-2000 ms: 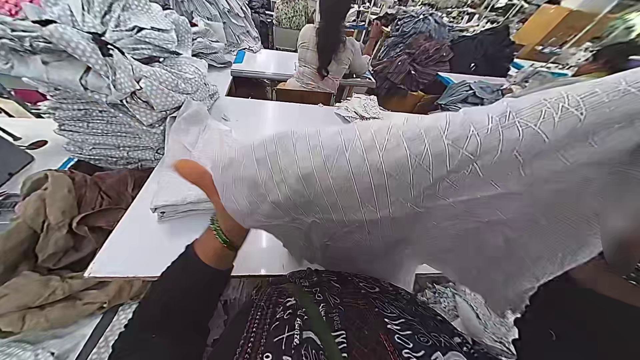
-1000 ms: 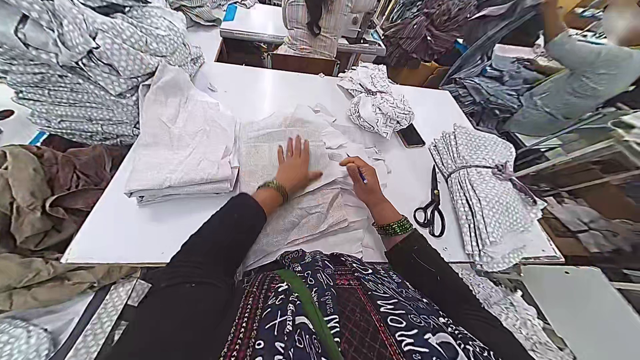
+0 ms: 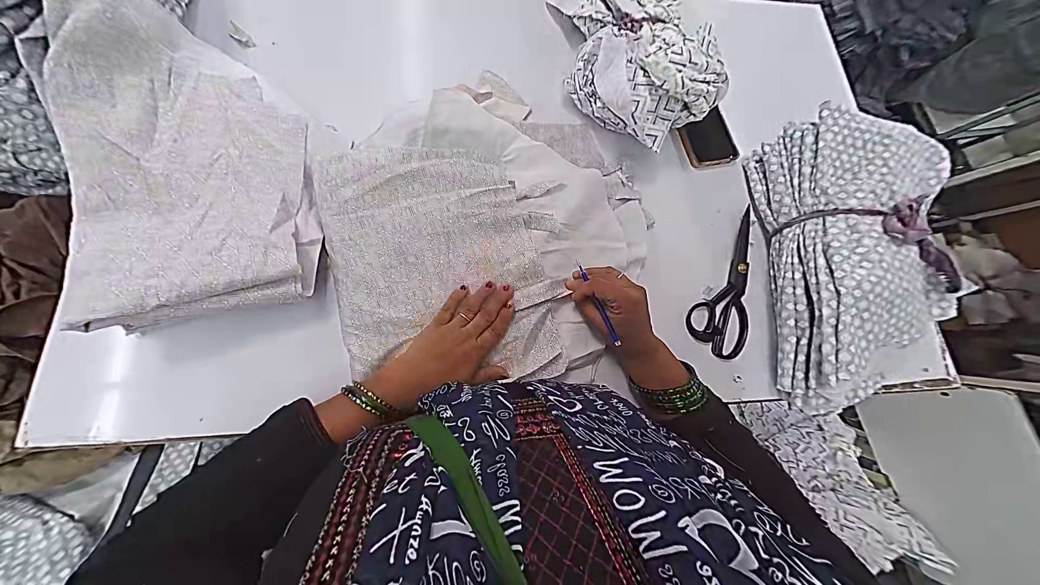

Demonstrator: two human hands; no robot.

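Note:
My left hand (image 3: 451, 345) lies flat, fingers spread, on a stack of pale patterned fabric pieces (image 3: 414, 227) on the white table. In my right hand (image 3: 621, 313) is a blue pen or pencil (image 3: 600, 305), and its fingers touch the fabric's right edge. Plain white fabric (image 3: 569, 211) shows beyond that edge. To the left rests a folded pile of similar pale fabric (image 3: 183, 203). Black-handled scissors (image 3: 725, 301) lie to the right of my right hand, blades pointing away from me.
A tied bundle of grey dotted pieces (image 3: 853, 244) sits at the table's right edge. Farther back are a knotted printed cloth bundle (image 3: 650, 77) and a phone (image 3: 709, 140). Brown cloth (image 3: 32, 276) is heaped beyond the left edge of the table (image 3: 203, 390).
Two seconds ago a pale fabric piece was held up and stretched out; one second ago it lay on the table under my hands. The view has since tilted down closer to the table.

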